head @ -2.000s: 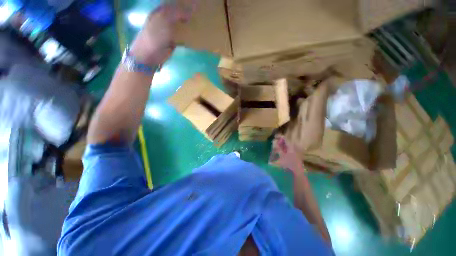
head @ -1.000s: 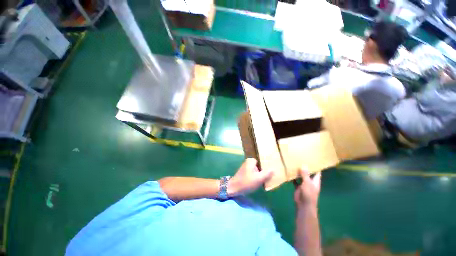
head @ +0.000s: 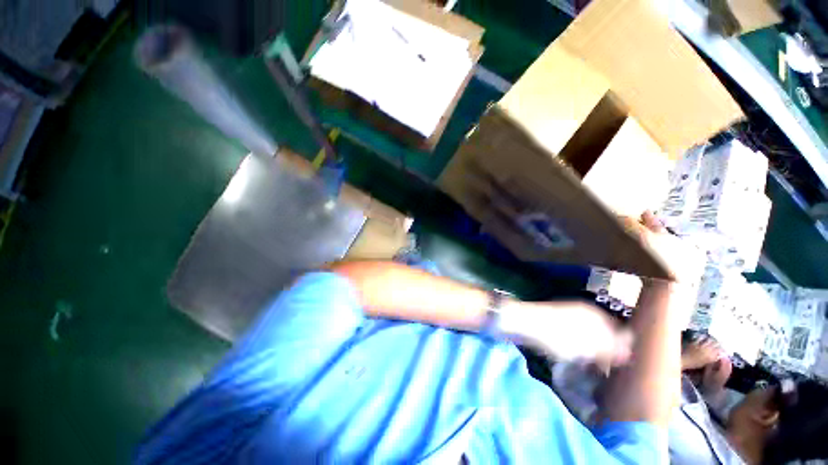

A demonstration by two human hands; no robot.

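A brown shipping carton (head: 545, 195) stands tilted in the view at upper right, its flaps raised and spread and its dark inside partly showing. Rows of white product boxes (head: 726, 195) lie beside it on the right. My right hand (head: 665, 238) is at the carton's near right corner, beside the white boxes; glare hides whether it grips the carton or a box. My left hand (head: 586, 334), below the watch, is blurred and lies near my right forearm, below the carton; its fingers cannot be made out.
White paper (head: 395, 68) lies on a brown board at the top centre. A metal-topped stand (head: 263, 245) with a grey post is at left. A metal shelf edge (head: 754, 95) crosses the upper right. Another person's hands (head: 706, 356) and head are close at lower right.
The view has turned and moved nearer the bench. The carton, held in both hands before, is now beside the white boxes. My left hand has come off it and moved right.
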